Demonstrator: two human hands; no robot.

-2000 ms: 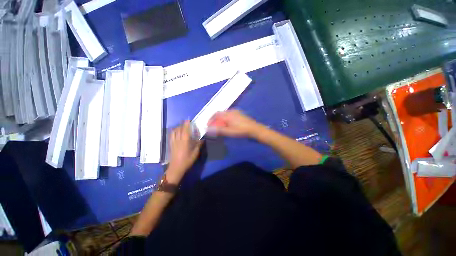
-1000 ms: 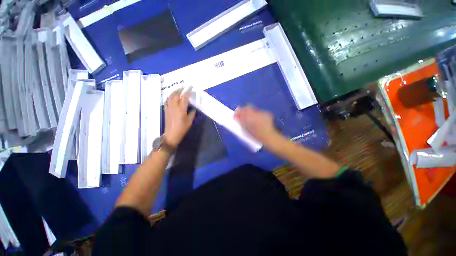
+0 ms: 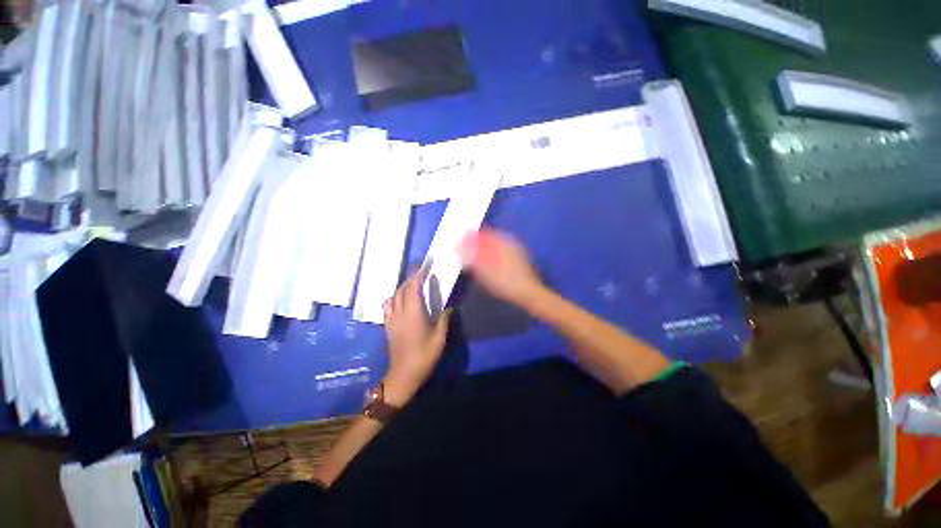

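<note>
A long narrow white tray (image 3: 469,211) lies slanted on the blue printed sheet (image 3: 578,237) in front of me. My left hand (image 3: 415,320) grips its near end, with the fingers along its left side. My right hand (image 3: 500,270) is at the tray's right side near its middle, blurred, and holds a small pink pad (image 3: 472,248) against or just over the tray. The fingers hide part of the pad. Several white trays (image 3: 387,232) lie side by side just left of my hands.
More trays (image 3: 155,113) are piled at the far left. A black angular box (image 3: 134,330) stands lower left. One tray (image 3: 689,175) lies at the sheet's right edge, and two (image 3: 841,98) lie on the green belt (image 3: 795,186). An orange-lined bin (image 3: 913,361) is at right.
The view has shifted, so things sit further right. The held tray has turned from sloping down-right to sloping up-right. My left hand is now at its near end. A second tray shows on the belt.
</note>
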